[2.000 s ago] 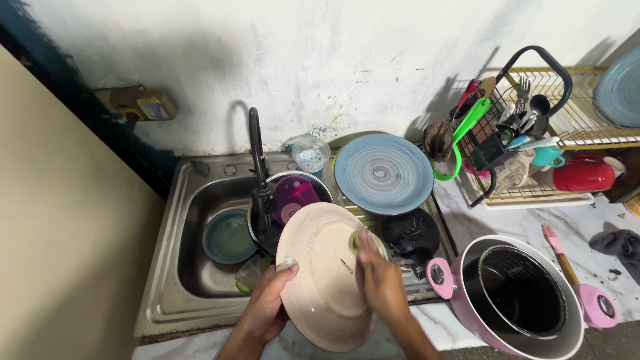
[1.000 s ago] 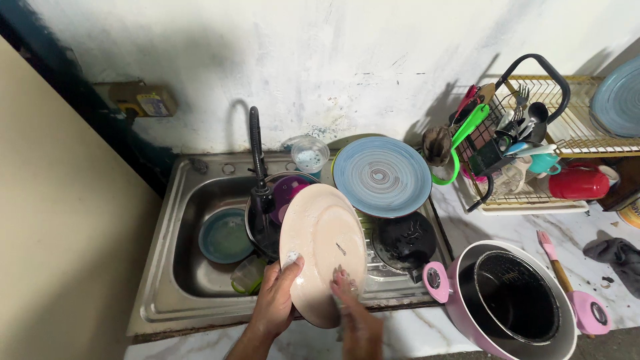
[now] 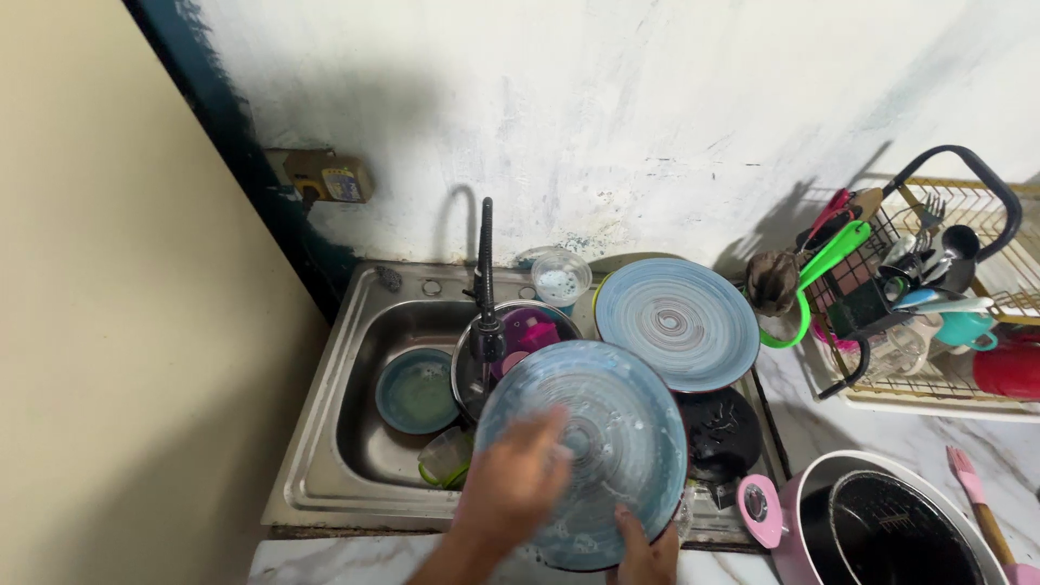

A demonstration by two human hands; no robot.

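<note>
A blue ceramic plate [image 3: 601,471] with a swirl pattern and soapy patches is tilted over the right side of the sink. My right hand [image 3: 646,552] grips its lower right rim, thumb on the face. My left hand [image 3: 520,471], blurred by motion, is over the plate's left part; whether it holds anything is hidden. Behind, another blue plate [image 3: 676,325] lies face up on the drainboard. A blue bowl [image 3: 418,392] with cloudy liquid sits in the steel basin, near a clear cup with a green rim [image 3: 447,457].
A black faucet [image 3: 486,284] rises by a metal pot holding purple items [image 3: 520,333]. A clear tub [image 3: 561,279] stands behind. A black pan [image 3: 721,435], a pink-handled pot [image 3: 877,520], a pink fork-shaped utensil [image 3: 967,479] and a dish rack with cutlery [image 3: 861,284] are on the right.
The plate face toward me was pale and is now blue. My right hand has moved from the plate's face to its lower right rim; my left hand has left the left rim and is over the face.
</note>
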